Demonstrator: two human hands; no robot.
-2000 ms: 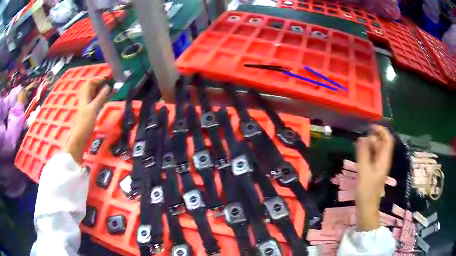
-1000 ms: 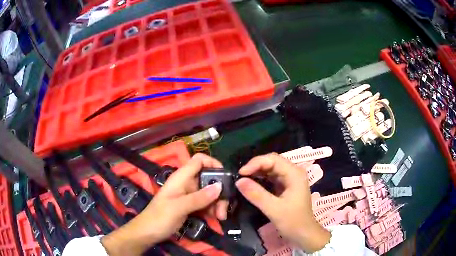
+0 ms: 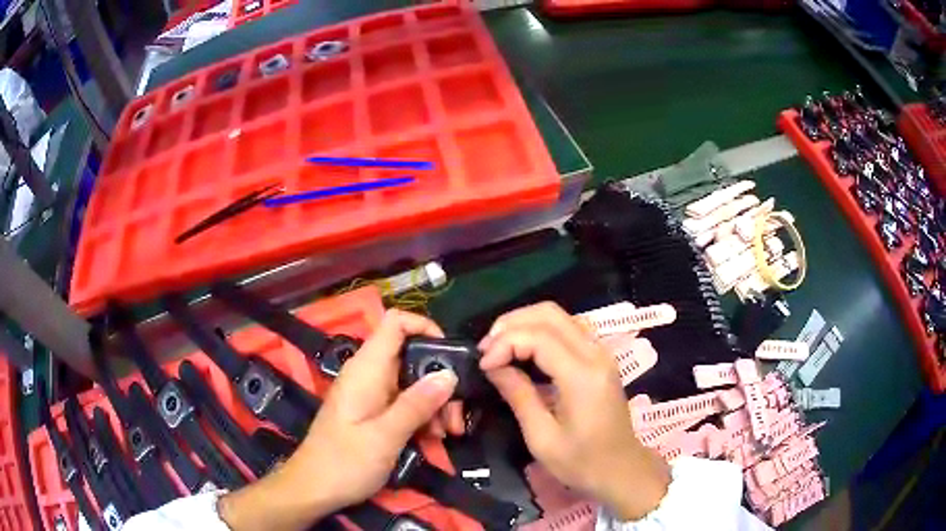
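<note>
My left hand [image 3: 363, 415] holds a dark smartwatch body [image 3: 433, 359], thumb on its round sensor side. My right hand [image 3: 565, 399] has its thumb and fingertips pinched at the body's right edge; a black strap seems to be there, but the fingers and dark background hide it. Strapped smartwatches [image 3: 174, 403] lie in rows over the near red tray [image 3: 360, 310]. The black strap heap [image 3: 648, 272] lies right of my hands.
The raised red tray [image 3: 342, 223] holds dark tweezers [image 3: 228, 214] and two blue sticks [image 3: 342, 191]. Pink straps [image 3: 762, 436], cream straps [image 3: 726, 233] with a yellow ring [image 3: 778, 252], and grey straps [image 3: 822, 353] lie right. Another red tray [image 3: 830, 171] stands far right.
My hands came together from opposite sides of the near tray and took hold of the watch body. Over the last second they stay together, the body slightly tilted and shifted left.
</note>
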